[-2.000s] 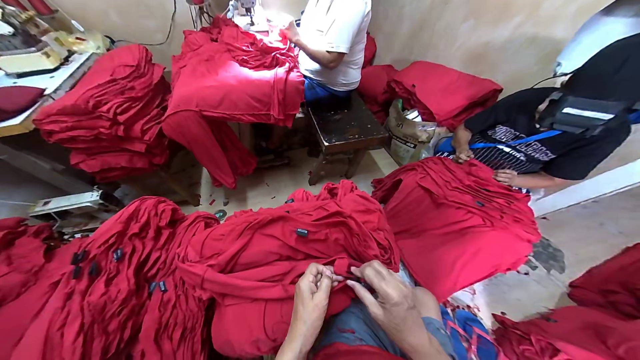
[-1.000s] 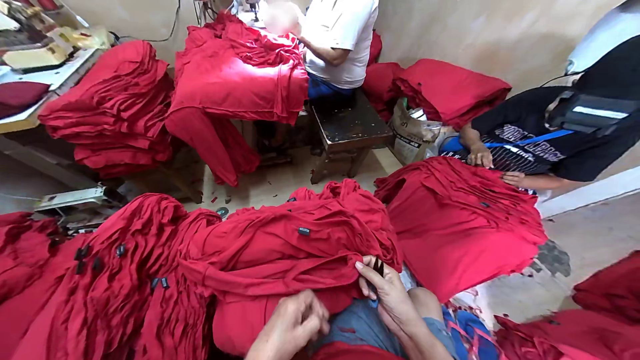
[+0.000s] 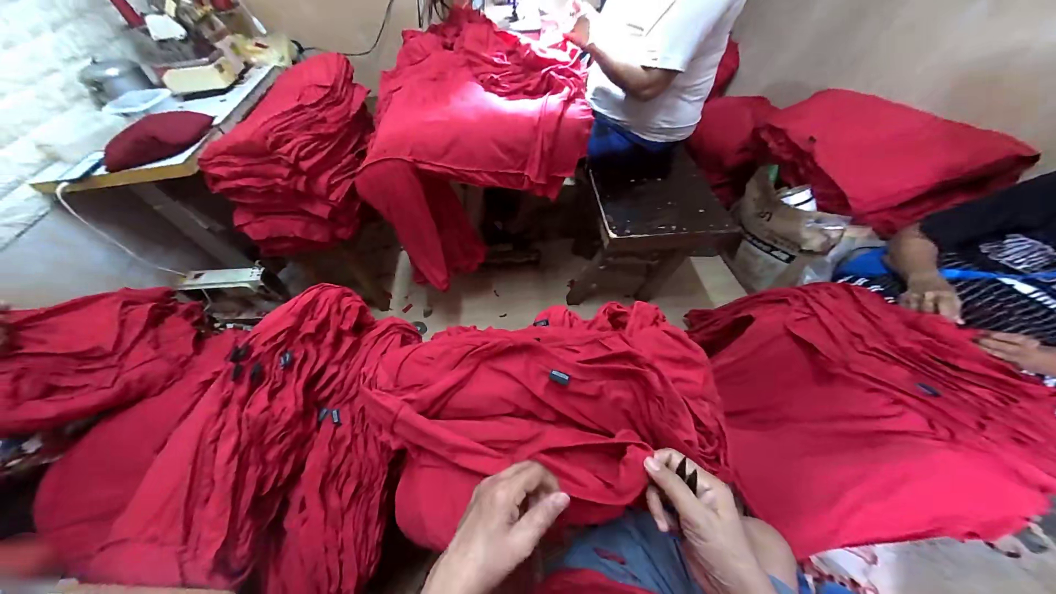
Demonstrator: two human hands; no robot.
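Red knit garments (image 3: pixel 495 412) lie piled across the lap, with a small dark label (image 3: pixel 559 377) on the top one. My right hand (image 3: pixel 701 511) pinches the edge of this top garment between thumb and finger. Small black thread snips (image 3: pixel 686 477) sit in the same palm, their pointed blades showing between the fingers. To its left, my left hand (image 3: pixel 507 520) is held over the near edge of the garment, fingers curled and thumb apart, with nothing seen in it.
Garment stacks lie left (image 3: pixel 280 445) and right (image 3: pixel 858 412). A co-worker's hand (image 3: pixel 932 297) touches the right stack. Ahead, a person in a white shirt (image 3: pixel 660 58) sits on a dark wooden bench (image 3: pixel 660 202) beside more red garments (image 3: pixel 487 124). A worktable (image 3: pixel 165 161) stands at the left.
Two seconds ago both hands were together at the garment's edge. My left hand has come away from it to the left. My right hand still has the edge.
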